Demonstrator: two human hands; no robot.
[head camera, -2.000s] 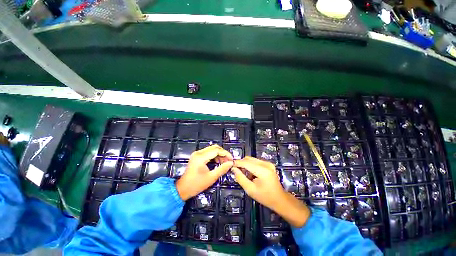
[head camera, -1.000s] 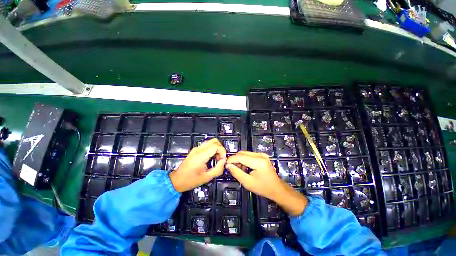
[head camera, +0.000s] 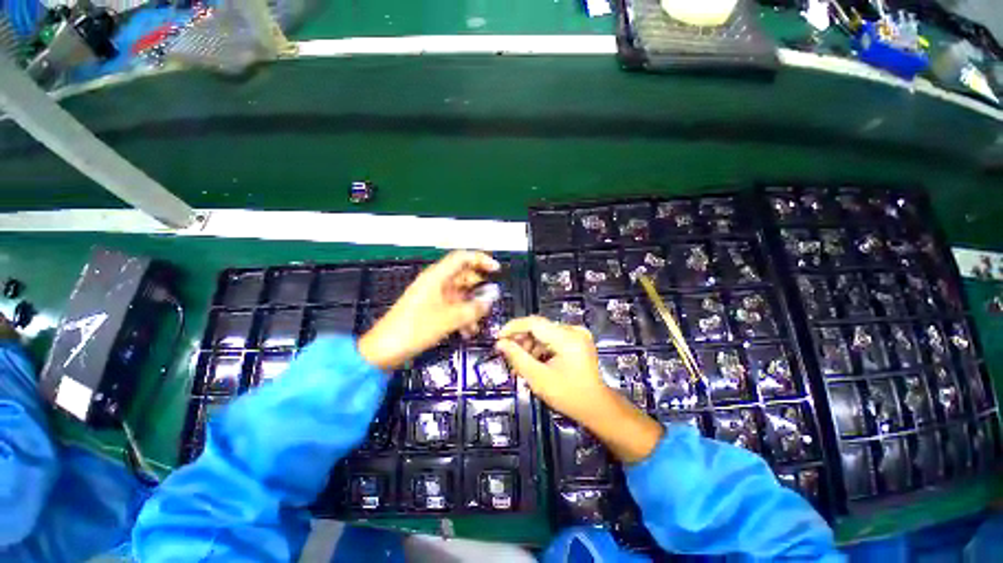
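My left hand (head camera: 431, 306) is over the upper right part of the left blister tray (head camera: 244, 288). Its thumb and fingers are curled around a small pale spot; I cannot tell if this is held or lies in a pocket. My right hand (head camera: 561, 368) is just right of and below it, over the tray's right edge, thumb and fingertips close together. Anything between them is too small to tell. Black modules (head camera: 494, 427) sit in the left tray's lower right pockets. The middle tray (head camera: 550, 229) holds small silvery components, with gold-yellow tweezers (head camera: 669, 330) lying across it.
A right tray (head camera: 858, 445) holds more small parts. One loose module (head camera: 361, 191) lies on the green belt (head camera: 473, 138). A black box (head camera: 99, 335) with a cable stands left. A slanted pale post (head camera: 105, 143) rises at upper left. A blue bin (head camera: 891, 53) is far right. Another blue sleeve shows at left.
My left hand has moved up and away from my right hand, its fingers more spread. My right hand stays near the tray's right edge. The loose module appears farther left.
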